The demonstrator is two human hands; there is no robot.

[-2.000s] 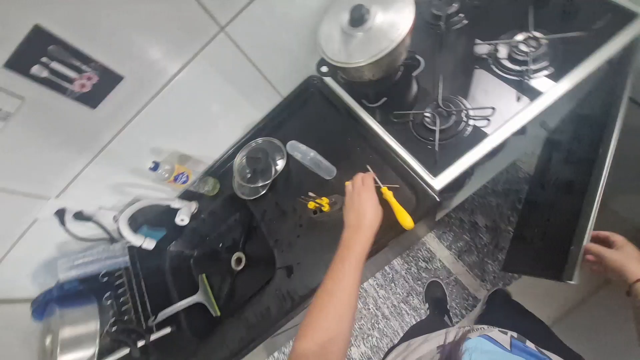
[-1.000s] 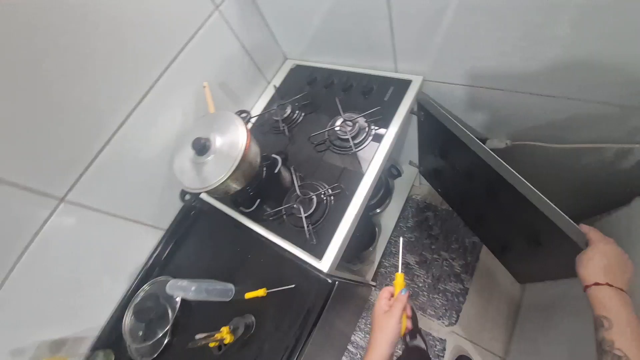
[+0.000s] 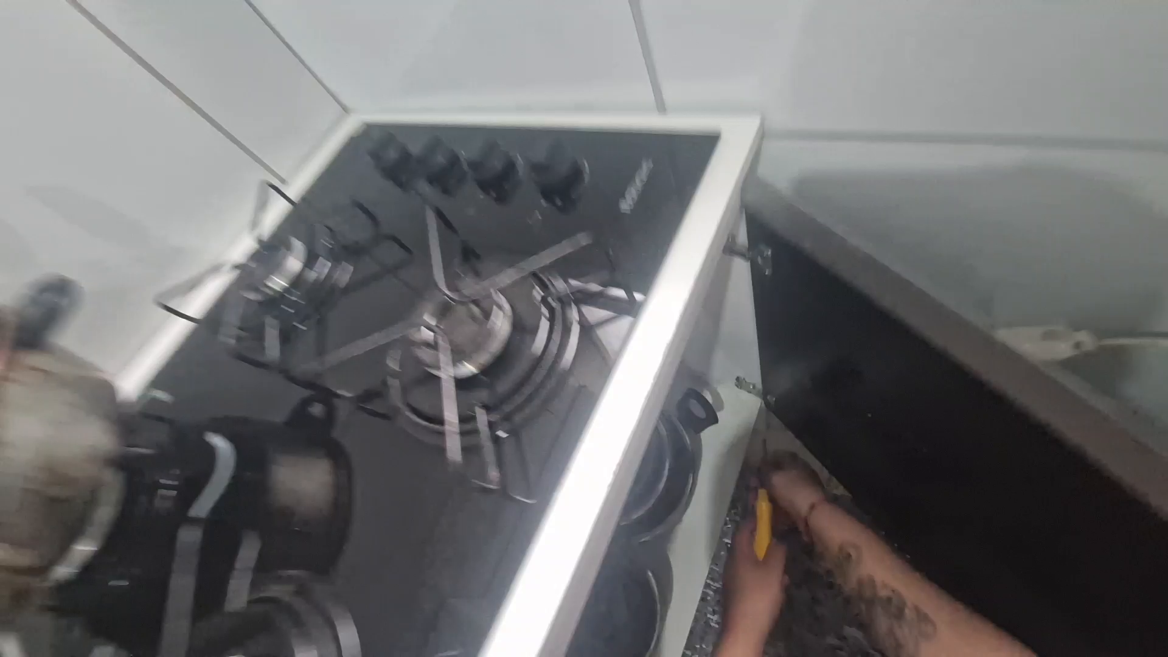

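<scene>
My left hand (image 3: pixel 756 584) is low in the view, closed around the yellow handle of a screwdriver (image 3: pixel 763 525). The screwdriver's shaft points up the picture, toward the lower cabinet hinge (image 3: pixel 754 390). Close beside it is my right hand (image 3: pixel 792 484), its tattooed forearm crossing from the lower right. Its fingers are near the shaft, blurred and partly hidden, so what they touch is unclear. A dark cabinet door (image 3: pixel 912 438) stands open to the right of both hands. Another hinge (image 3: pixel 748 251) shows higher up between the door and the cabinet side.
A gas cooktop (image 3: pixel 630 411) with a pale metal rim fills the middle. A pot (image 3: pixel 55 456) and a black moka-like vessel (image 3: pixel 274 484) are at left. Dark pans (image 3: pixel 657 484) sit inside the cabinet. A white cable connector (image 3: pixel 1045 342) lies by the wall behind the door.
My right hand has left the door's outer edge and is now beside my left hand near the lower hinge. The screwdriver remains in my left hand. The view has moved closer to the cooktop.
</scene>
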